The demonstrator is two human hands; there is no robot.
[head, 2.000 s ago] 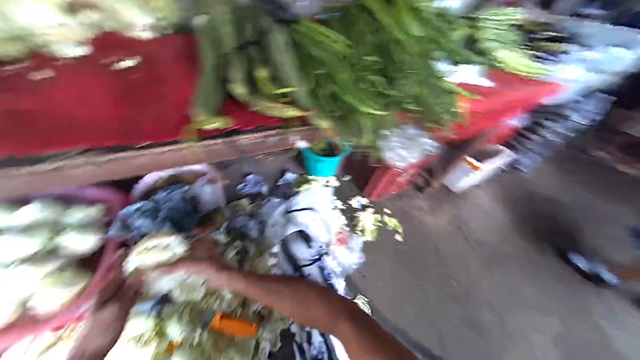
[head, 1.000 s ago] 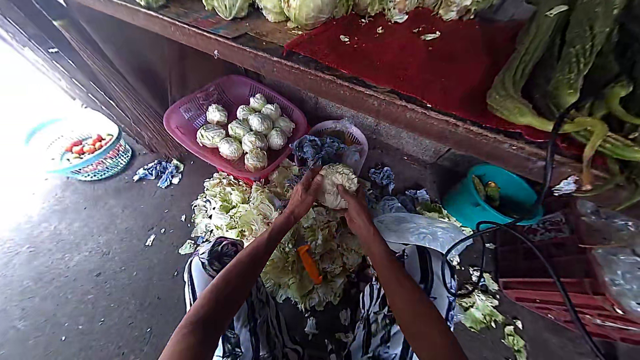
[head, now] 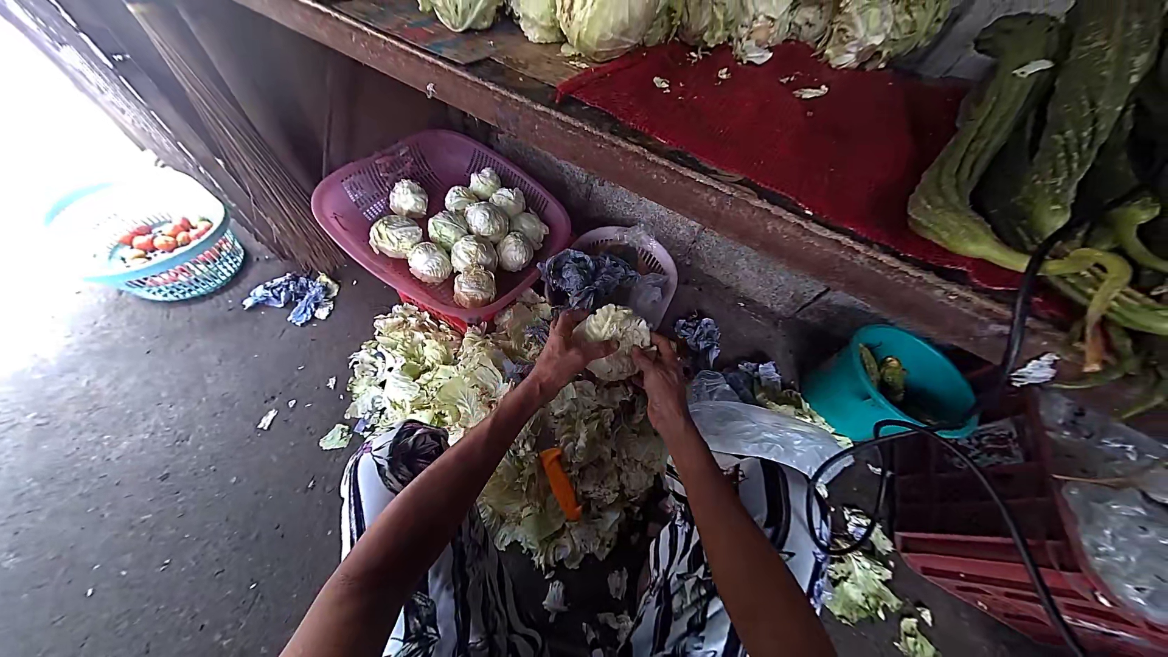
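Between both my hands is a pale head of cabbage or lettuce (head: pixel 615 339) with ragged outer leaves. My left hand (head: pixel 568 354) grips its left side, and my right hand (head: pixel 659 370) has its fingers on the right side. Below it, between my knees, lies a big heap of loose pale green leaves (head: pixel 429 370). An orange handle (head: pixel 559 484), its other end hidden, rests on those leaves. Just beyond my hands is crumpled dark blue paper (head: pixel 589 276) in a whitish basket (head: pixel 655 255). Several trimmed heads (head: pixel 486 220) sit in a pink plastic basket (head: pixel 342 196).
A wooden shelf (head: pixel 730 193) with red cloth (head: pixel 776 128), leafy heads and long green vegetables runs across the top. At right stand a teal bucket (head: pixel 835 392), a black cable (head: pixel 990 497) and a dark red crate (head: pixel 985 570). A light blue basket (head: pixel 196 269) of tomatoes is far left.
The view swung strongly left after the first frame. Since one second ago, my hands still hold the head at nearly the same place, and my right hand's fingers have shifted on its side.
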